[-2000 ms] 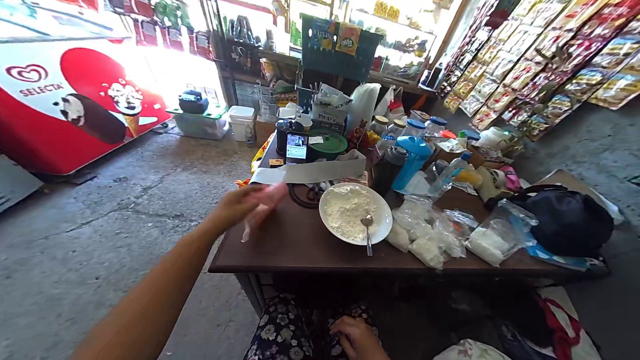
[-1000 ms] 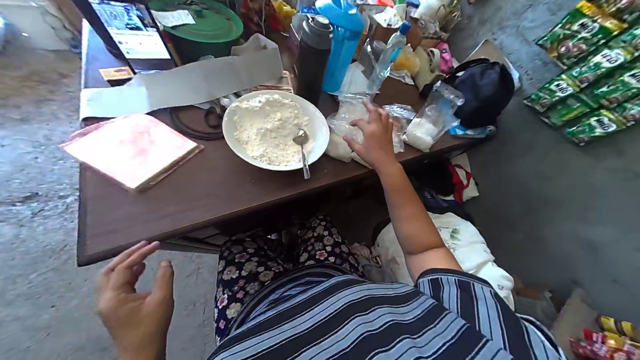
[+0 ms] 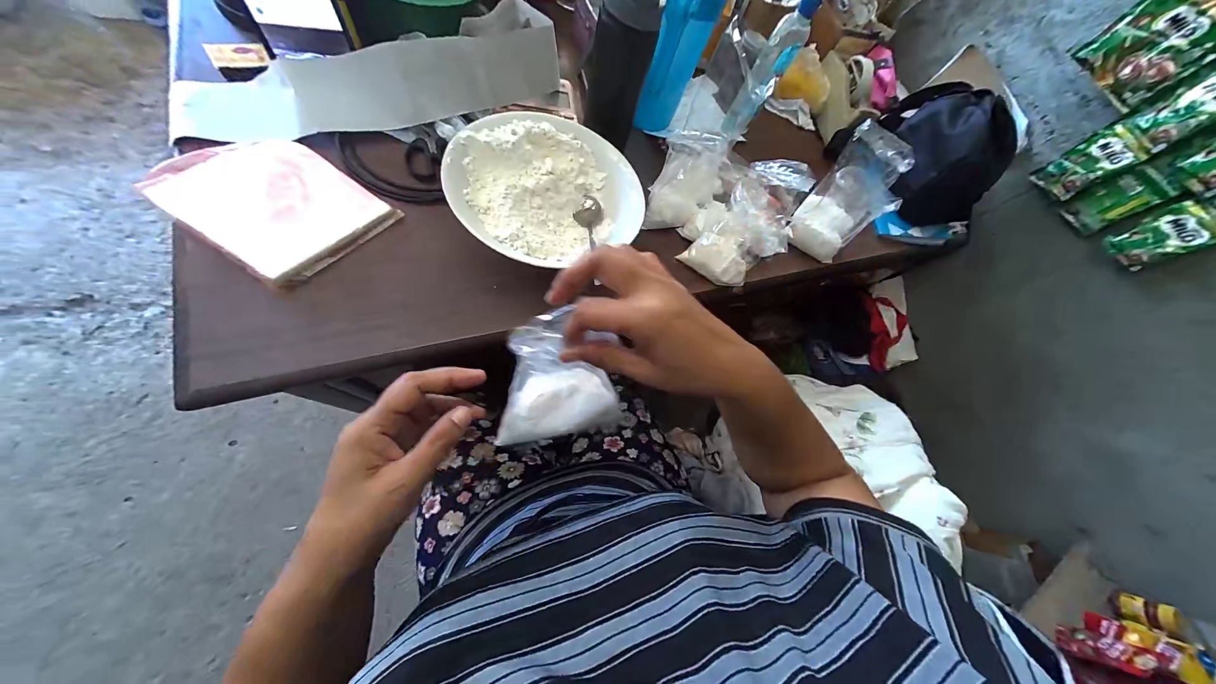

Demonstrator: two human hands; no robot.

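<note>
My right hand [image 3: 636, 323] grips the upper part of a clear plastic bag of white powder [image 3: 559, 394], which hangs over my lap just off the table's front edge. Close to the bag's left side, my left hand [image 3: 399, 446] is empty, with thumb and fingers apart. Behind them a white bowl [image 3: 627, 180] of white powder stands on the brown table [image 3: 285, 328], and a metal spoon [image 3: 589, 215] rests in it. Several more bags of white powder [image 3: 722, 242] lie right of the bowl. A square pack in clear plastic [image 3: 275, 204] lies at the left.
A grey strip of sheet material [image 3: 418, 81] crosses the table behind a black cable [image 3: 380, 176]. A dark bottle [image 3: 622, 66], a blue bottle [image 3: 679, 62] and a clear bottle [image 3: 769, 71] stand behind the bowl. A black bag [image 3: 959, 142] sits at the right end.
My right hand, among the bags right of the bowl a second ago, is now over my lap with one bag. My left hand has come in beside it. The square pack was absent two seconds ago.
</note>
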